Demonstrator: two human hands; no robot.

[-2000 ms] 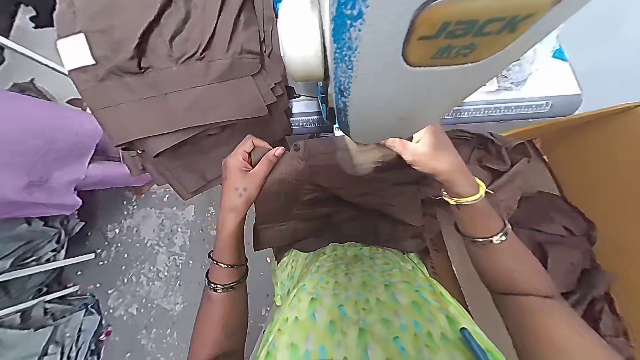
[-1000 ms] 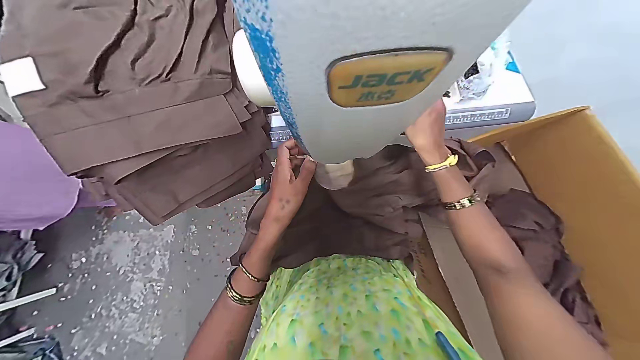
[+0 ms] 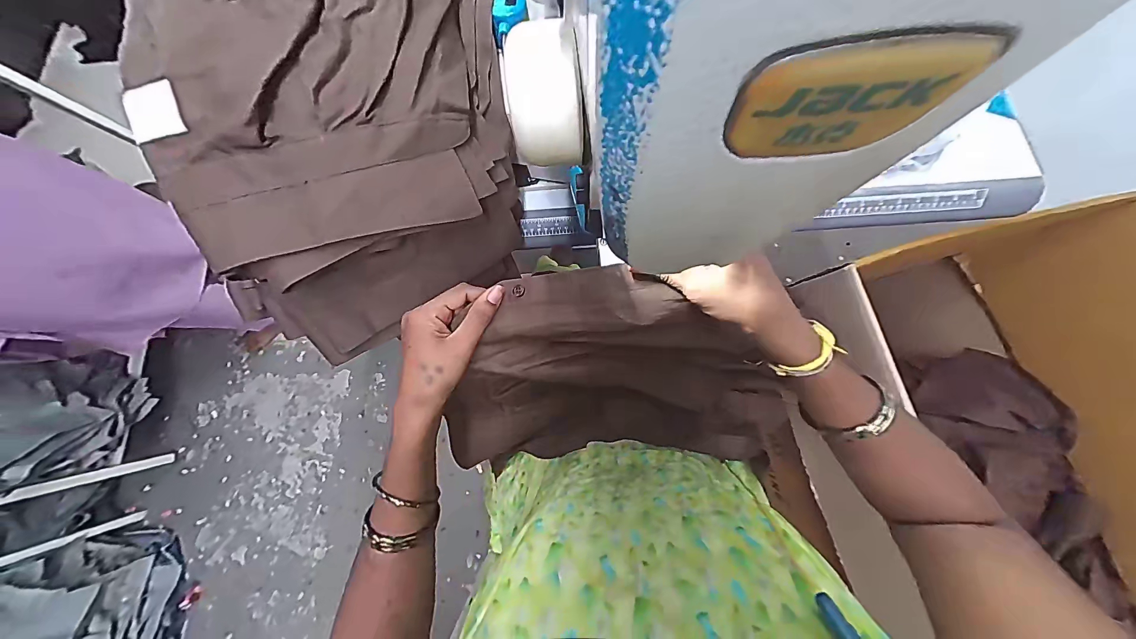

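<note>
A brown cloth garment [image 3: 603, 373] is stretched between my two hands below the head of a Jack sewing machine [image 3: 710, 177]. My left hand [image 3: 444, 346] pinches its top edge between thumb and fingers, beside a small dark button [image 3: 518, 290]. At the machine head's lower edge, my right hand [image 3: 732, 293] grips the garment's other side; its fingertips are blurred and partly hidden. The needle area is hidden behind the head.
Stacked brown garments [image 3: 328, 195] hang at the upper left, with purple cloth [image 3: 89, 248] beyond. At the right stands an open cardboard box [image 3: 1056, 293] with brown cloth [image 3: 994, 417] inside. Grey cloth bundles [image 3: 62, 426] lie at the far left.
The garment, bunched under the machine head a second ago, is now spread between my hands with its buttoned edge showing. My right hand has come down from beside the head to the cloth edge.
</note>
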